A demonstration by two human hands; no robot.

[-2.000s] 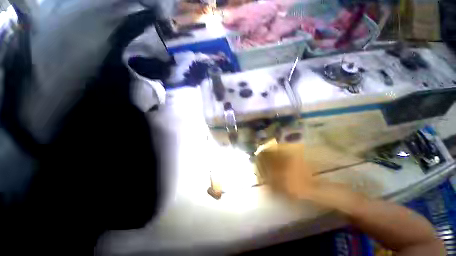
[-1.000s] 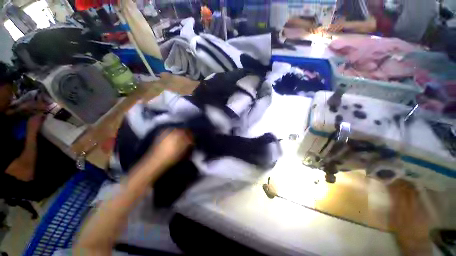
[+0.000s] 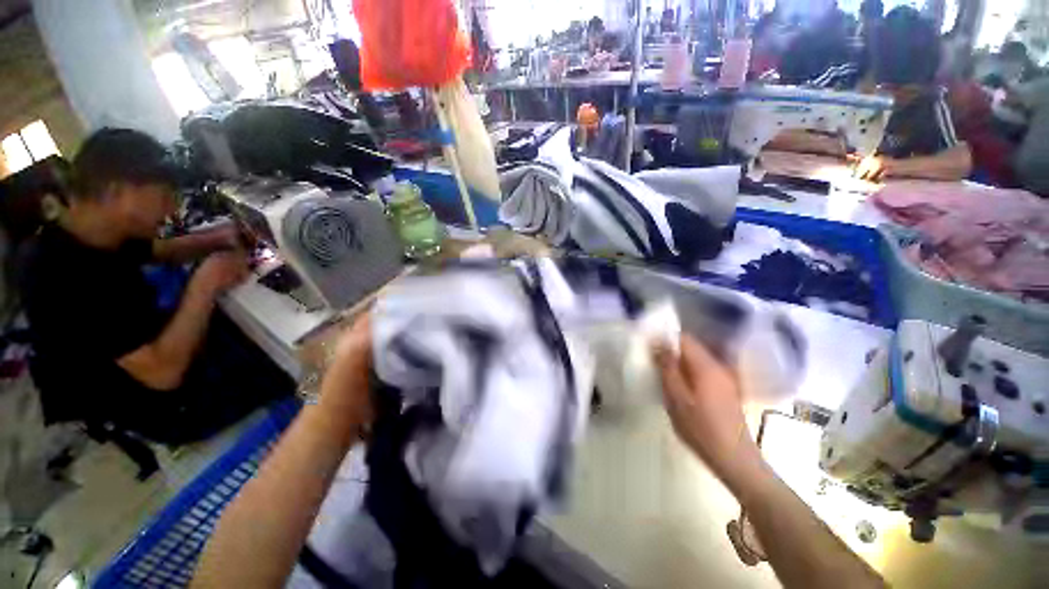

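A bunched garment piece (image 3: 483, 391), pale grey-white with black sections, hangs in front of me and is blurred by motion. My left hand (image 3: 354, 374) grips its left side; the fingers are partly hidden behind the cloth. My right hand (image 3: 696, 385) pinches a pale edge of the cloth between the fingertips, right of the bunch. The sewing machine head (image 3: 938, 403) is at the right, with its lit needle area below. Part of the garment spreads over the white table (image 3: 644, 506).
A blue lattice basket (image 3: 196, 495) is at the lower left. A person in black (image 3: 104, 288) works at a machine on the left. A green bottle (image 3: 412, 221), folded striped cloth (image 3: 610, 201), a blue crate (image 3: 868, 247) and a crate with pink pieces (image 3: 978, 236) are behind.
The view has turned left. The garment is now raised and bunched before me. My right hand has come from the machine bed onto the cloth's edge; my left hand still holds the garment.
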